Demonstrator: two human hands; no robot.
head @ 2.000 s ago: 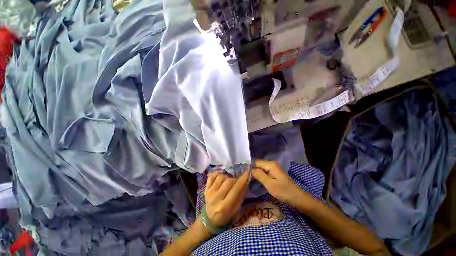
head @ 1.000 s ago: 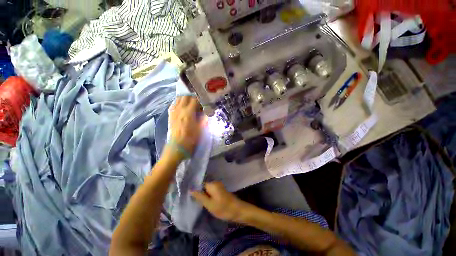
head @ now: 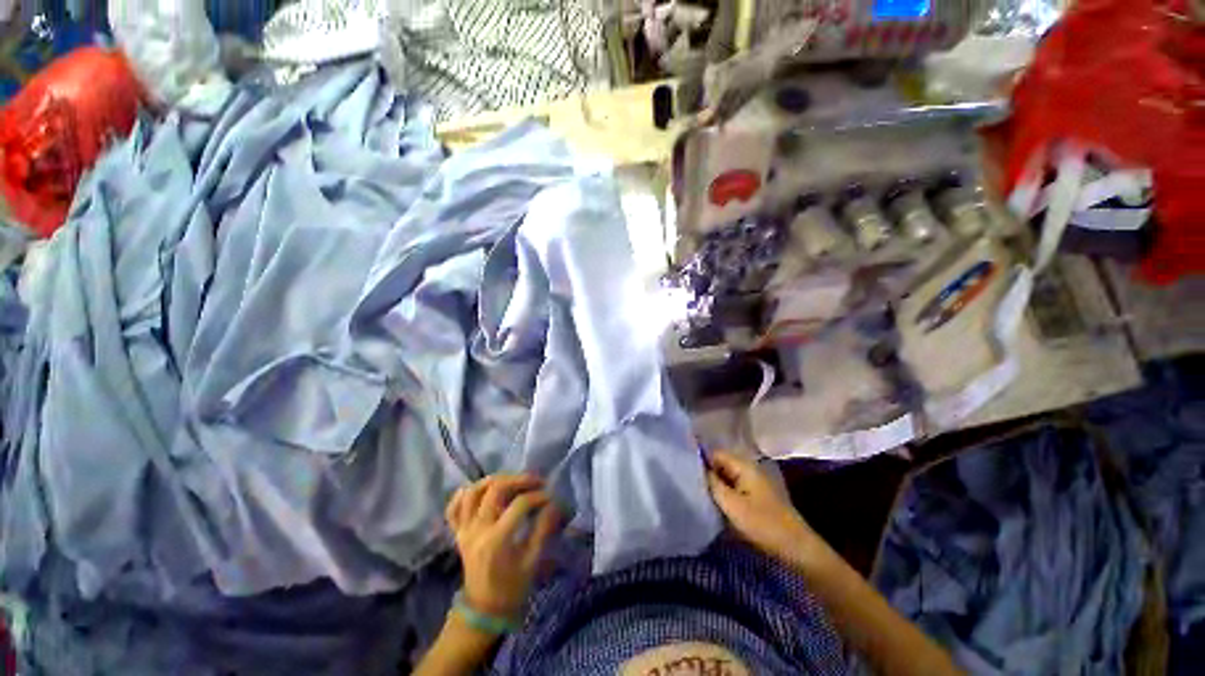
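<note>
A light blue-grey garment piece hangs over the front table edge onto the lap, its upper part lying beside the needle area under the bright lamp. My right hand is at the piece's right edge, with thumb and fingers closed on it. My left hand is at the left, over the front edge of the cloth, fingers curled and blurred; I cannot tell whether it grips cloth. The cream-grey overlock machine stands right of the cloth.
A large heap of blue-grey cloth covers the left. Orange and blue thread snips and a white tape measure lie right of the machine's front. A box of darker blue pieces is at right. Red plastic bags and striped cloth lie behind.
My left hand has moved from beside the needle area down to the front edge of the cloth. My right hand has moved right, and the piece is now spread over the table edge. The view has shifted.
</note>
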